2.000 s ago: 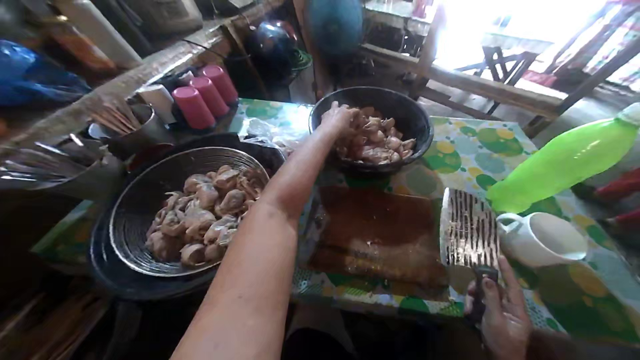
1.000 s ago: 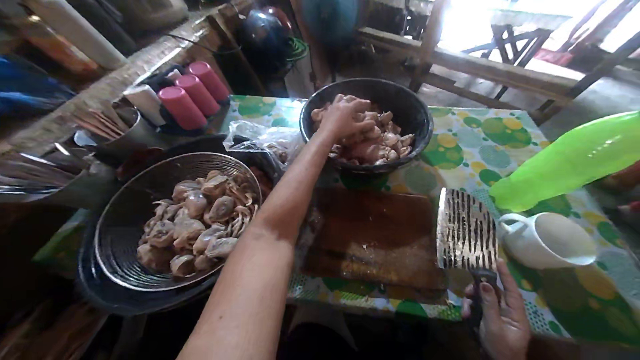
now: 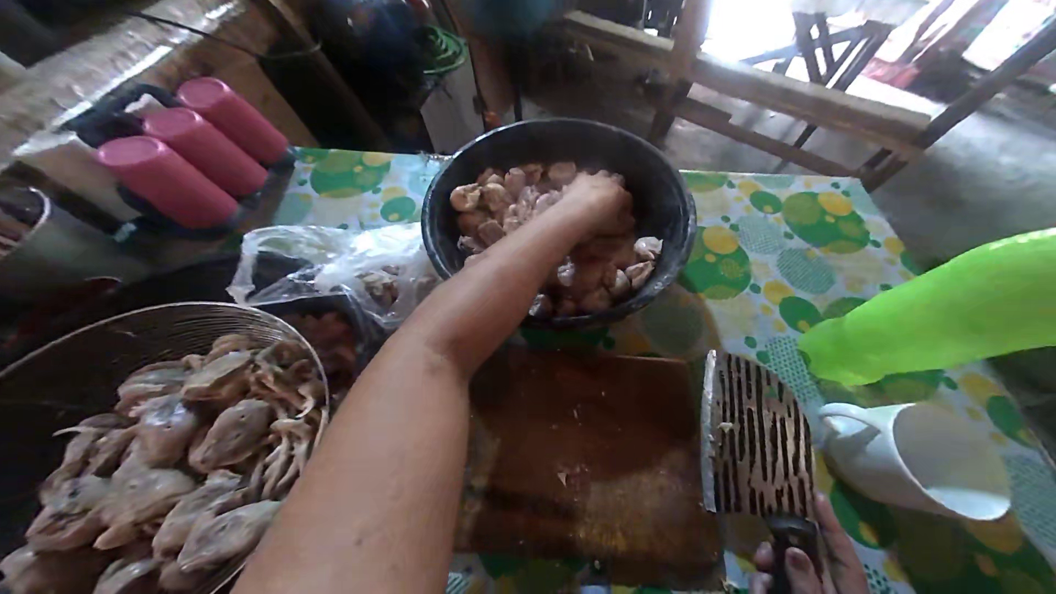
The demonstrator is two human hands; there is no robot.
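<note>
My left hand (image 3: 598,202) reaches into a round black basin (image 3: 672,194) of raw meat pieces (image 3: 516,194); its fingers are partly hidden among them. My right hand (image 3: 813,549) is closed around the black handle of a wide-bladed cleaver (image 3: 755,437), its blade dark-striped and pointing away from me. Between my arm and the blade lies a wet brown wooden cutting board (image 3: 586,462). At the left a round wire strainer (image 3: 177,307) holds a heap of raw poultry heads (image 3: 235,437), as far as I can tell.
A white mug (image 3: 916,458) lies tipped beside the cleaver, below a green plastic bottle (image 3: 949,309). A clear plastic bag (image 3: 355,256) sits between strainer and basin. Pink cups (image 3: 169,181) stand upside down at back left. A wooden bench rail (image 3: 813,99) runs behind the table.
My left hand has shifted rightward within the black basin. My right hand keeps the cleaver at the board's right side. The view has moved nearer to the table.
</note>
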